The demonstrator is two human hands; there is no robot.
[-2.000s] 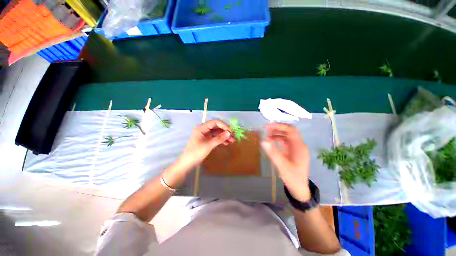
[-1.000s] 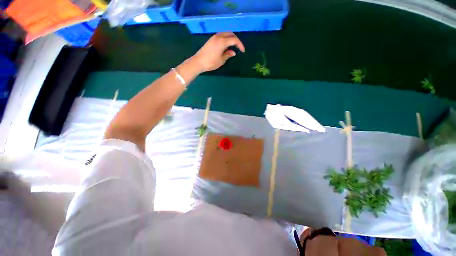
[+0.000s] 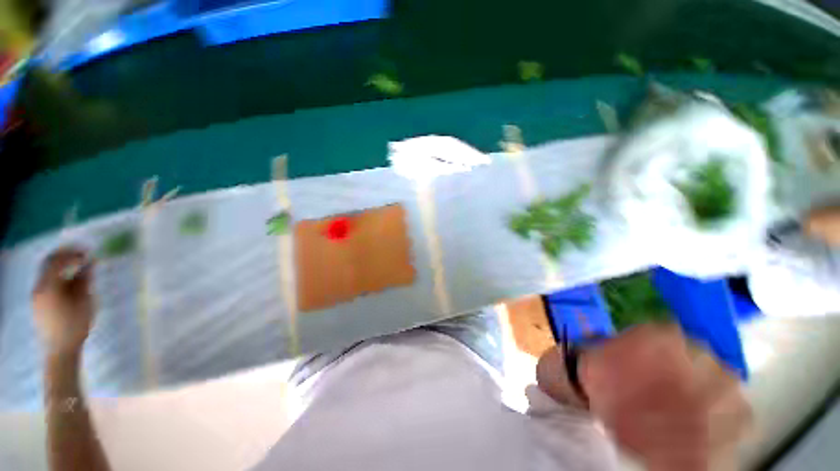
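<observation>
The frame is blurred. My left hand is at the far left of the table, beside a small green sprig; something small and pale shows at its fingers, too blurred to name. My right hand is at the lower right, near the blue tote with green foliage in it; its fingers cannot be made out. The red part sits on the brown board. A loose leaf piece lies at the board's left edge. A heap of leaf pieces lies to the right.
A clear plastic bag with foliage stands at the table's right end. A white cloth lies at the back edge. Sprigs lie on the dark green belt, with a blue tray at the back left. Another person's hand shows far right.
My left hand has moved from over the belt to the left end of the table. My right hand has come further into view at the lower right. The view has swung to the right.
</observation>
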